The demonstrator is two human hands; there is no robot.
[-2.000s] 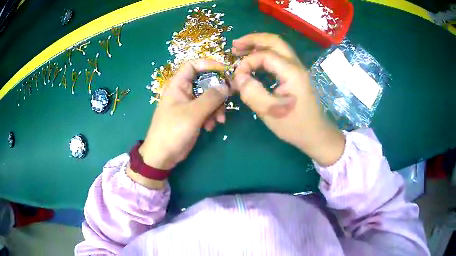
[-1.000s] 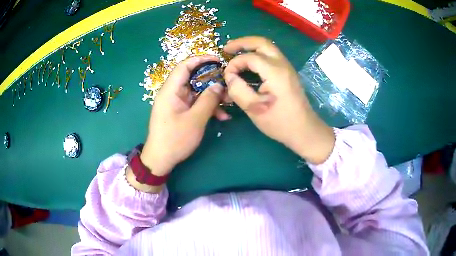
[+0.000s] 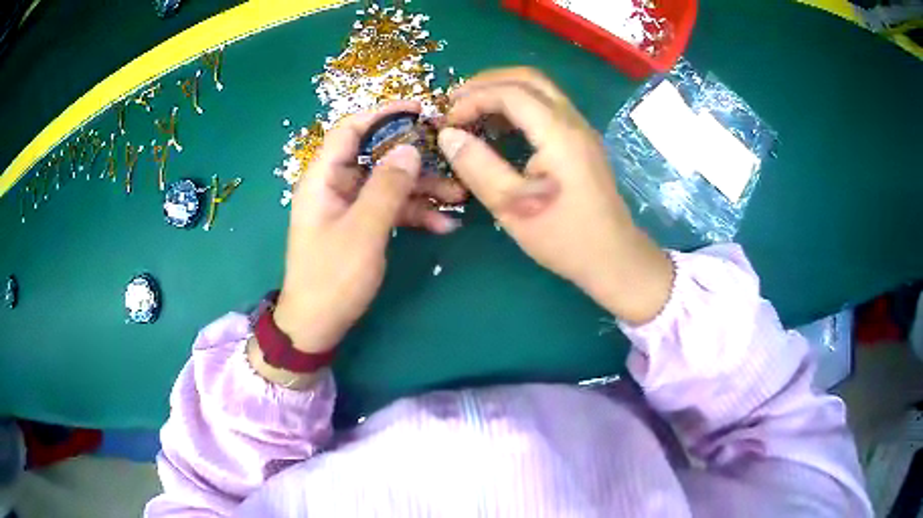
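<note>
A round electronic unit (image 3: 393, 134), dark blue-black with a pale detail, is held in my left hand (image 3: 349, 207), my thumb lying over its face. My right hand (image 3: 547, 177) is at the unit's right side, thumb and index finger bent close together at its rim. Whether they pinch a small part is too blurred to tell. The flex cable pile (image 3: 380, 61), amber and white, lies just beyond my hands and is partly hidden by them.
Laid-out flex cables (image 3: 130, 160) lie at left along the yellow strip (image 3: 132, 66). Waiting units (image 3: 183, 203) lie at left. A red plastic tray (image 3: 638, 63) holds white pieces at upper right. A clear plastic bag (image 3: 663, 192) with a white label lies right of my hand.
The unit in my left hand has tilted and shifted slightly left, and my thumb now covers more of its face. My right hand stays beside its rim. The whole view has shifted slightly.
</note>
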